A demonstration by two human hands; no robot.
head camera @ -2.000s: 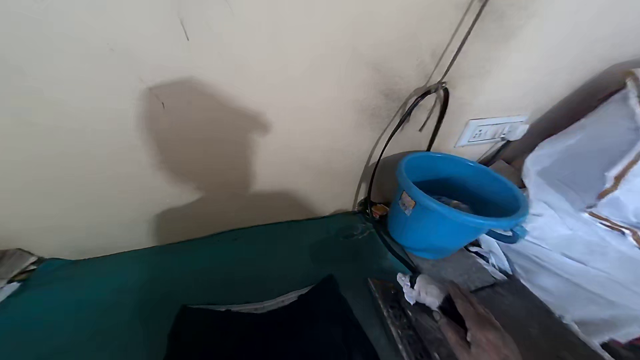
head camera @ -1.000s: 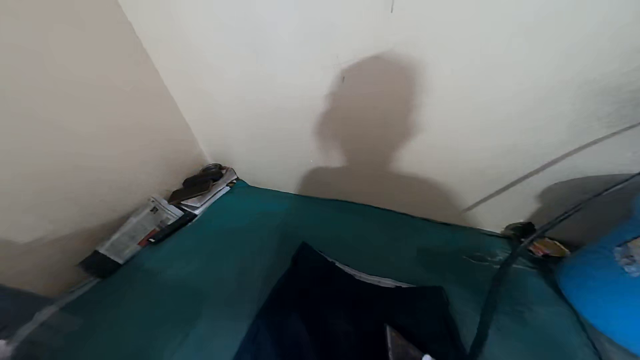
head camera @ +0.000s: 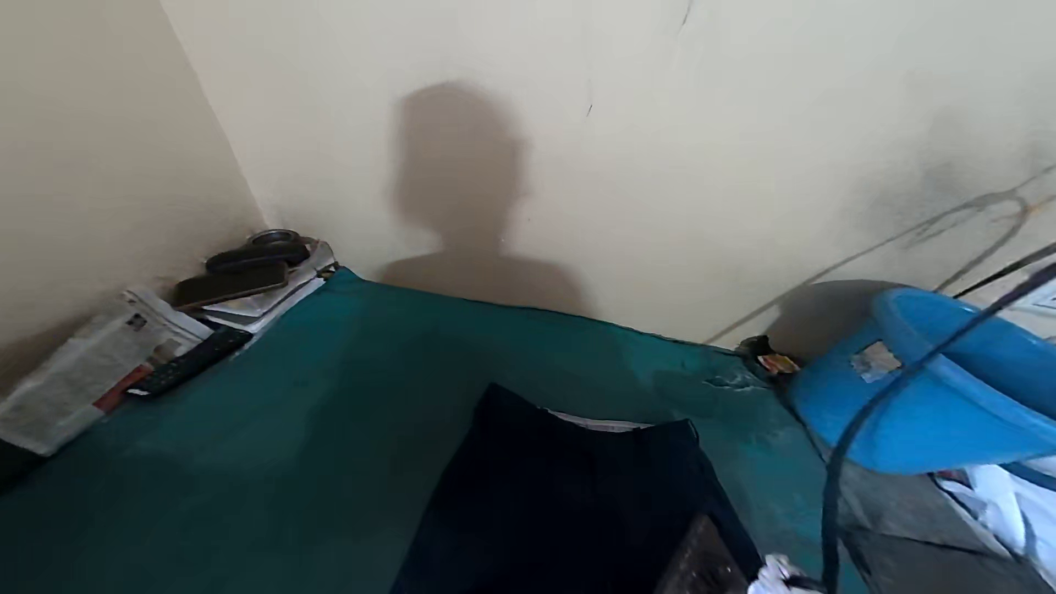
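Dark trousers [head camera: 577, 503] lie on the green cloth [head camera: 346, 421], their waistband toward the wall and a pale lining showing at its edge. Over the right side of the trousers, at the bottom edge, is a dark brown flat object [head camera: 701, 561], perhaps a clothes iron, cut off by the frame. A white cloth bundle [head camera: 775, 575] touches its right side, and a black cord [head camera: 841, 445] comes down there from the right. Neither my left hand nor my right hand is visible, so what they hold is hidden.
A blue plastic bucket [head camera: 850, 404] stands at the right by the wall, behind the cord. Along the left edge lie a folded newspaper [head camera: 99, 363], a remote control [head camera: 190, 361], a dark phone-like object [head camera: 231, 285] and stacked papers. White fabric [head camera: 998, 503] is below the bucket.
The dark flat object was on the surface right of the trousers, with a hand at its white cloth; now it is over their right side and the hand is out of view. The view has swung left.
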